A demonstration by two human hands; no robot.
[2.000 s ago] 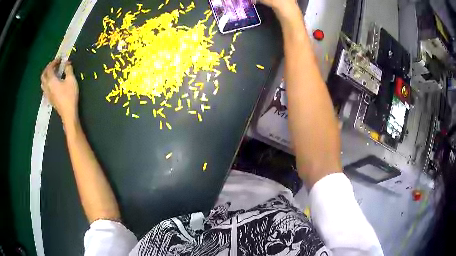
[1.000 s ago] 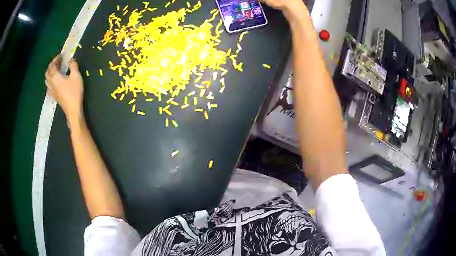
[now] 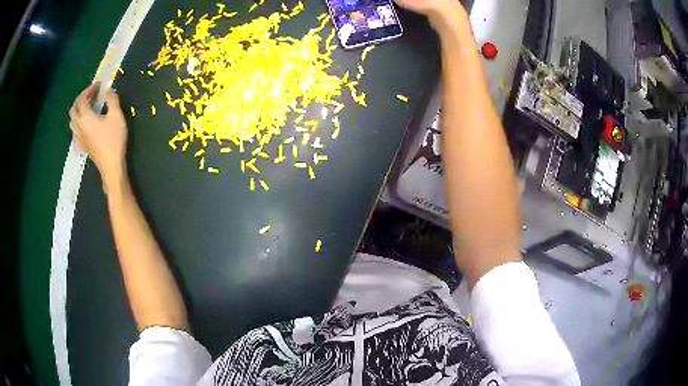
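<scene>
A loose heap of small yellow pieces (image 3: pixel 253 83) lies on the dark green bench surface (image 3: pixel 219 279). A smartphone (image 3: pixel 365 21) with a lit screen lies beside the heap, cut off by the top edge of the picture. My left hand (image 3: pixel 99 130) rests at the white edge strip (image 3: pixel 60 249), its fingers curled over it. My right hand (image 3: pixel 426 6) is at the top edge, beside the phone and partly cut off. Its fingertips are out of the picture, so I cannot tell whether it touches or holds anything.
An off-white machine (image 3: pixel 483 98) stands at the right, with a red button (image 3: pixel 489 50) and a dark-framed panel (image 3: pixel 571 252). A red-ended unit (image 3: pixel 606 162) sits in its dark fixture. Another red-orange button (image 3: pixel 635 291) is near the lower right.
The phone's screen shows a different picture. The whole view has shifted slightly, so the heap and arms appear a little further right. My hands keep nearly the same places.
</scene>
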